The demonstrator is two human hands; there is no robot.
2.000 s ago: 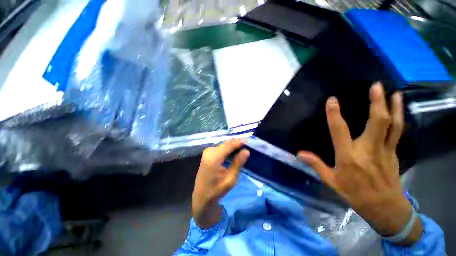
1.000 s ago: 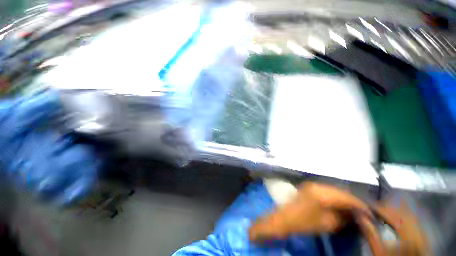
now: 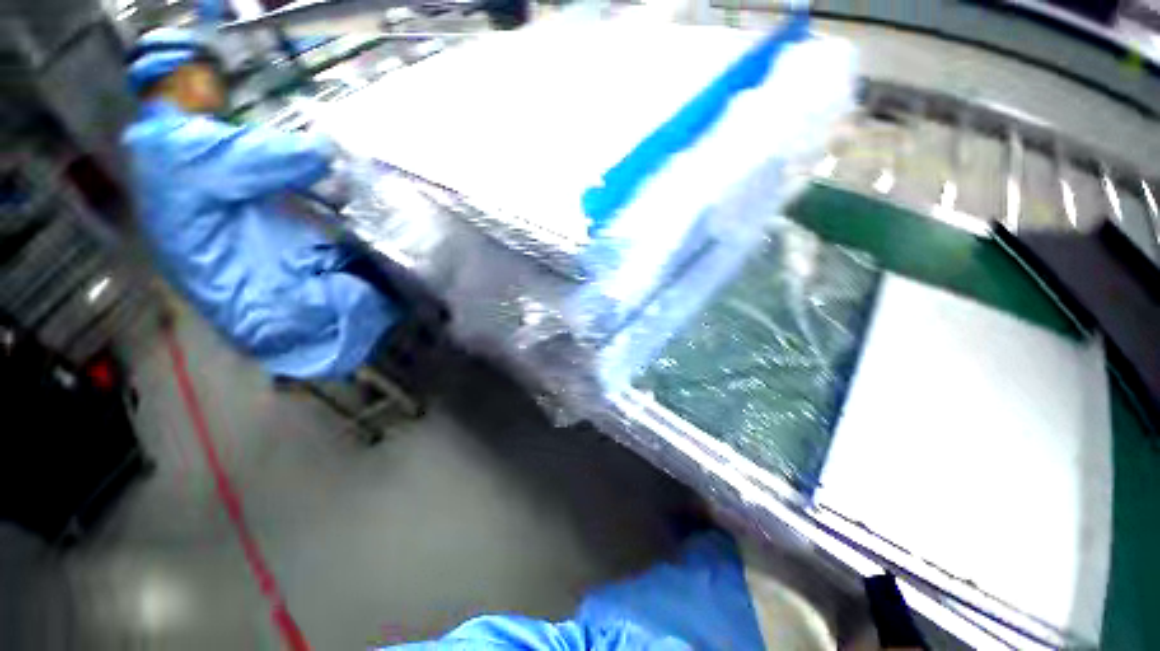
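Observation:
Neither of my hands is in view. Blue coat cloth (image 3: 674,598) shows at the bottom edge, beside a pale rounded thing that I cannot make out. A pale grey-white metal cover (image 3: 973,445) lies flat on the green belt (image 3: 1132,560) at the right, by the metal rail edge. A clear bubble bag (image 3: 751,356) lies to its left, with green showing through. A small black piece (image 3: 897,613) shows at the rail near the bottom edge; what it belongs to is hidden.
Large white wrapped panels (image 3: 496,121) with a bright blue strip (image 3: 687,134) lie at the upper middle. Clear plastic (image 3: 509,299) hangs from their edge. Dark folded-edge pieces (image 3: 1100,286) lie near rollers (image 3: 1011,178). A person in blue (image 3: 242,229) sits at the left, near a red floor line (image 3: 216,471).
My view has swung left, showing the seated person and floor. Both hands have left the picture. The black sheet handled two seconds ago is no longer seen.

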